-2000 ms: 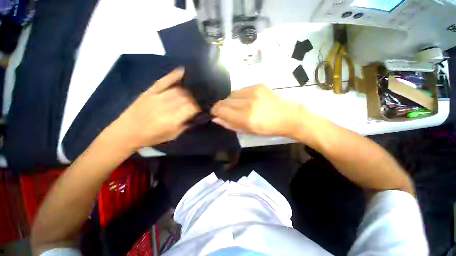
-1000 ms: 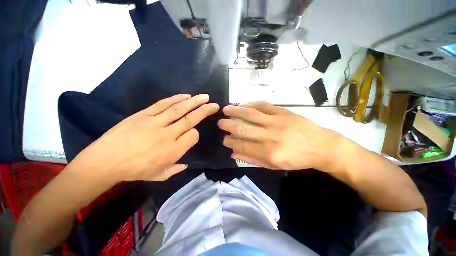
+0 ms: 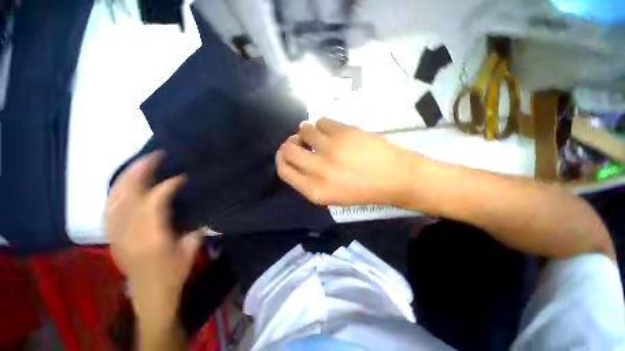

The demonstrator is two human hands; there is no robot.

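Note:
A dark navy cut panel [image 3: 226,130] lies on the white table, its right edge near the bright lamp spot at the machine's foot. My right hand [image 3: 329,161] pinches the panel's right edge between curled fingertips. My left hand [image 3: 147,219] is blurred at the panel's lower left, fingers spread; whether it touches the cloth is hard to tell. The sewing machine head [image 3: 308,34] stands above the cloth. Its foot and needle are lost in glare.
Two black cloth scraps [image 3: 432,64] lie right of the foot. Yellow-handled scissors [image 3: 492,96] and an open cardboard box [image 3: 546,134] are further right. More dark cloth [image 3: 41,123] hangs at far left. A red basket [image 3: 79,295] is below left.
My left hand has moved left and down from the cloth's middle and is spread. My right hand's flat fingers have curled onto the edge. The view has shifted.

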